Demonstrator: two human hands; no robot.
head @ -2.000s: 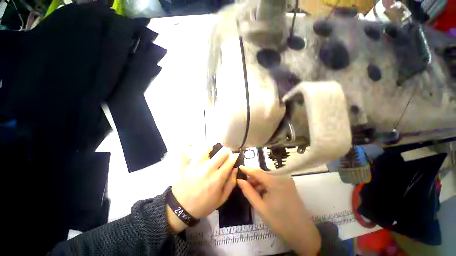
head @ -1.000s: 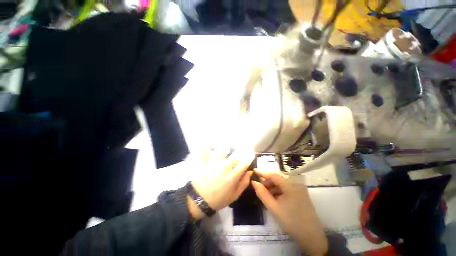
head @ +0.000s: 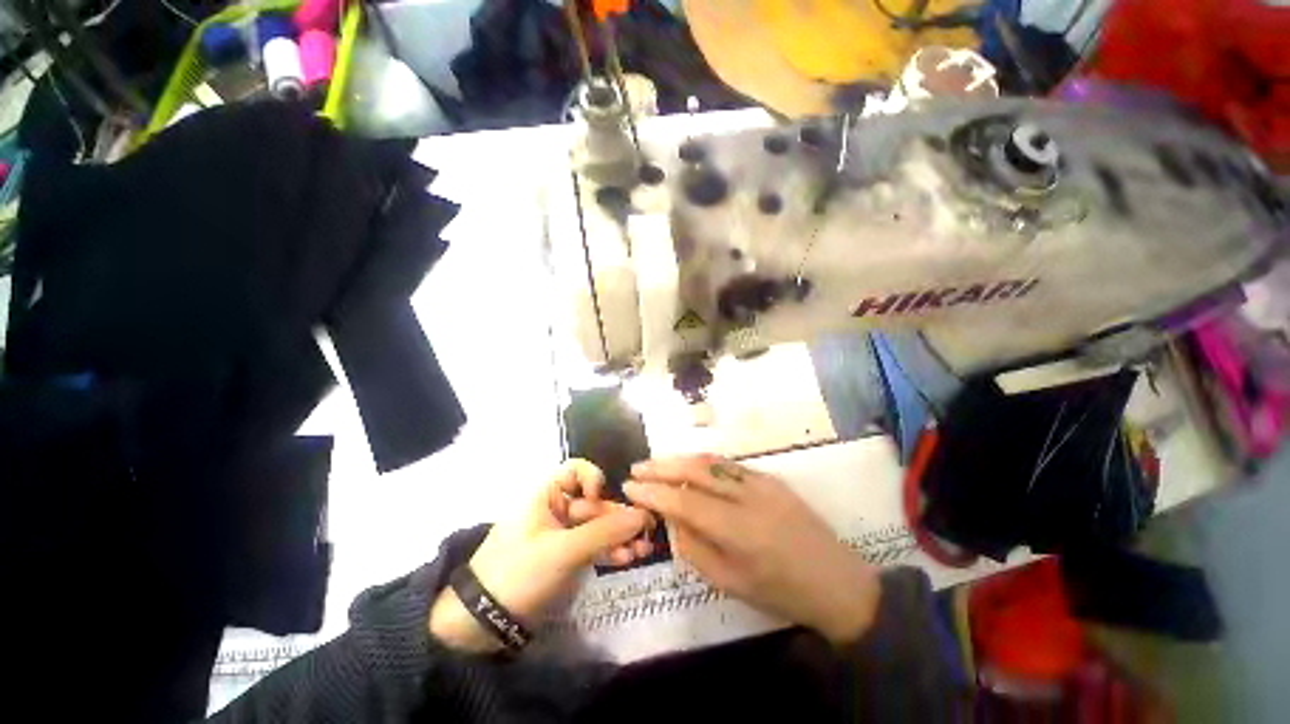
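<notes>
A small black fabric piece (head: 606,431) lies on the table, its far end near the needle area of the off-white sewing machine (head: 905,241). My left hand (head: 545,559) is at its near end, fingers curled and pinching its edge. My right hand (head: 750,538) lies beside it on the right, fingertips touching the piece near my left fingers; a ring shows on one finger. The near end of the piece is partly hidden under both hands. The pale bed plate (head: 778,403) shows to the right of the needle area.
A big heap of black cut pieces (head: 184,311) covers the left, one strip (head: 393,382) hanging off. At right, a small black pile (head: 1040,460) covers part of red scissor handles (head: 927,495). Thread cones (head: 314,57) stand at upper left. Ruler marks (head: 679,594) run along the front edge.
The camera view has shifted, showing more of the machine head. Both hands have moved back from the needle area toward the table's front edge, and more of the black piece shows beyond them.
</notes>
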